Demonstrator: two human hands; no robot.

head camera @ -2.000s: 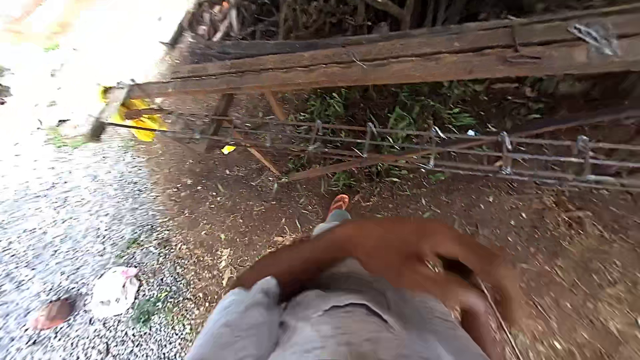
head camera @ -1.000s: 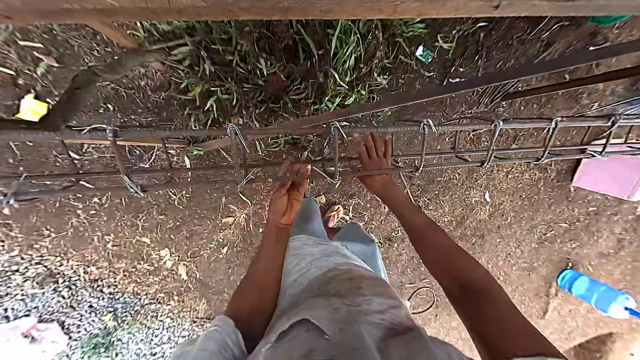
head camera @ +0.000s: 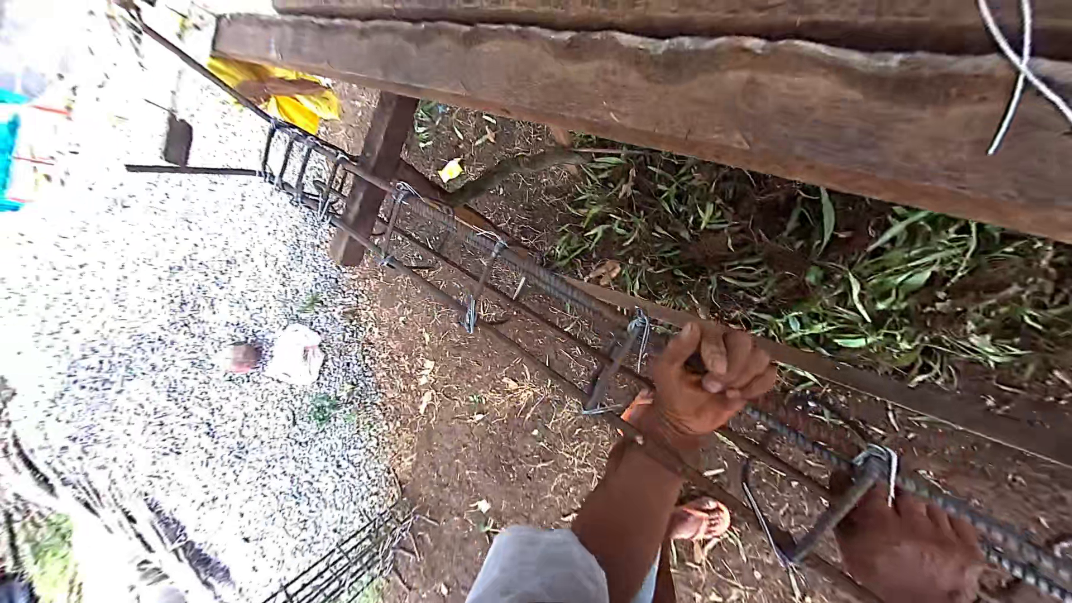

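A long cage of ribbed steel rebar (head camera: 536,272) with square stirrups and wire ties runs diagonally through the view. My left hand (head camera: 712,377) is closed around the cage's upper bar, just right of a tied stirrup (head camera: 615,364); a dark bit shows between thumb and fingers. My right hand (head camera: 909,540) is at the lower right, partly behind a stirrup (head camera: 837,511) with a wire tie, its fingers near the ribbed upper bar. Its grip is hidden. A loose bent stirrup (head camera: 758,502) hangs between the hands.
Thick timber beams (head camera: 670,109) cross the top, with bent wire (head camera: 1017,75) on them. A wooden post (head camera: 373,176) stands by the cage. Left are gravel (head camera: 167,335), a white bag (head camera: 295,356) and thin rods (head camera: 335,561). My sandalled foot (head camera: 699,519) is below the cage.
The view has swung left along the cage. One second ago both hands were at the cage with fingers spread; now my left hand is closed on a bar.
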